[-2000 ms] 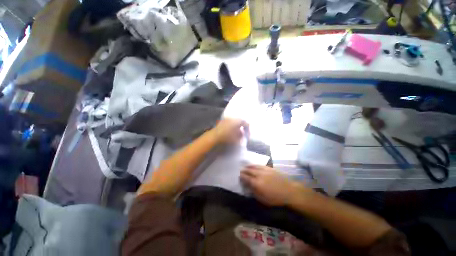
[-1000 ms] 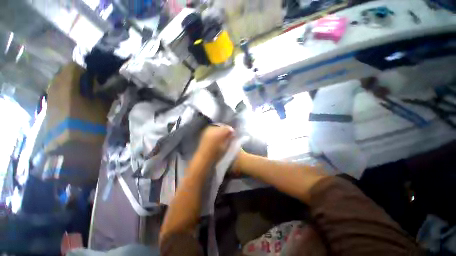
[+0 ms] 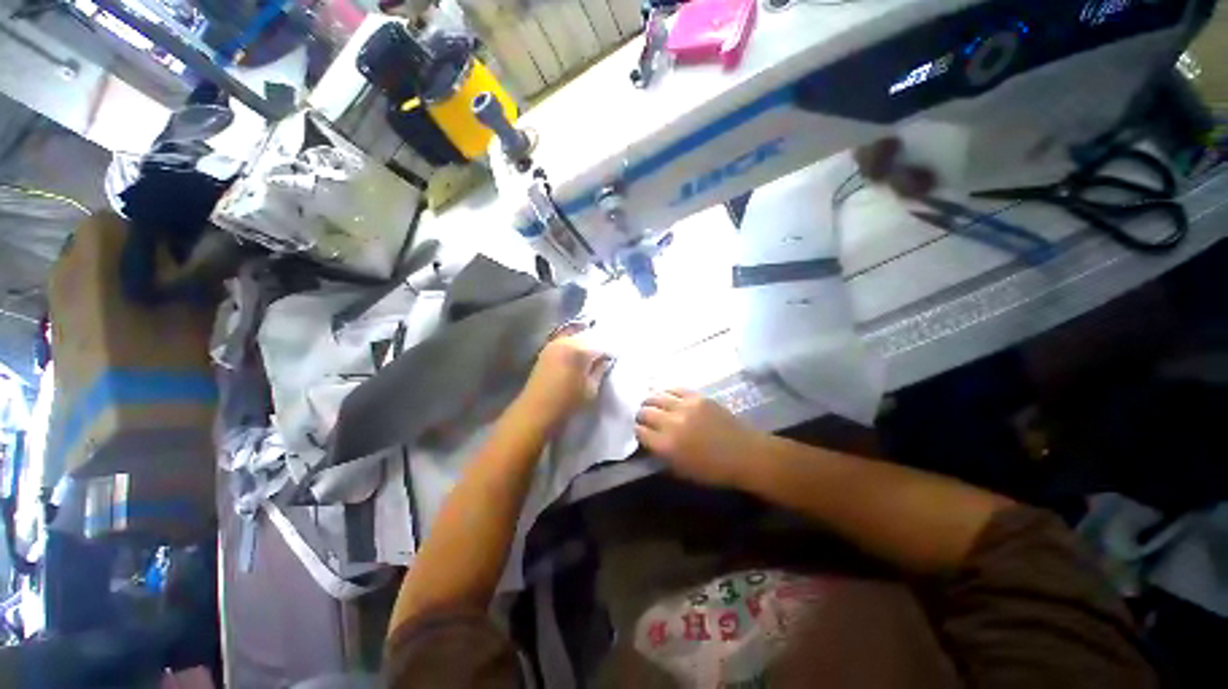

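A light grey garment panel (image 3: 586, 438) lies on the table edge under my hands, with a dark grey panel (image 3: 451, 364) to its left. My left hand (image 3: 572, 370) is on the cloth just left of the presser foot, its fingertips pinching the fabric. My right hand (image 3: 684, 433) rests with bent fingers at the panel's right edge, near the table's front; whether it grips the cloth I cannot tell. The presser foot and needle (image 3: 641, 273) of the white sewing machine (image 3: 700, 162) are brightly lit ahead of my hands.
A pale piece with a dark bar (image 3: 788, 273) lies right of the needle. Black shears (image 3: 1124, 199) and a blue tool (image 3: 990, 232) lie farther right. A pink item (image 3: 711, 30) sits on the machine top. Grey pieces (image 3: 313, 353) heap at left, beside a blue-taped carton (image 3: 142, 390).
The view has turned and shifted. My hands, close together over a raised pale strip a second ago, are now apart, with the light panel lying flatter beneath them.
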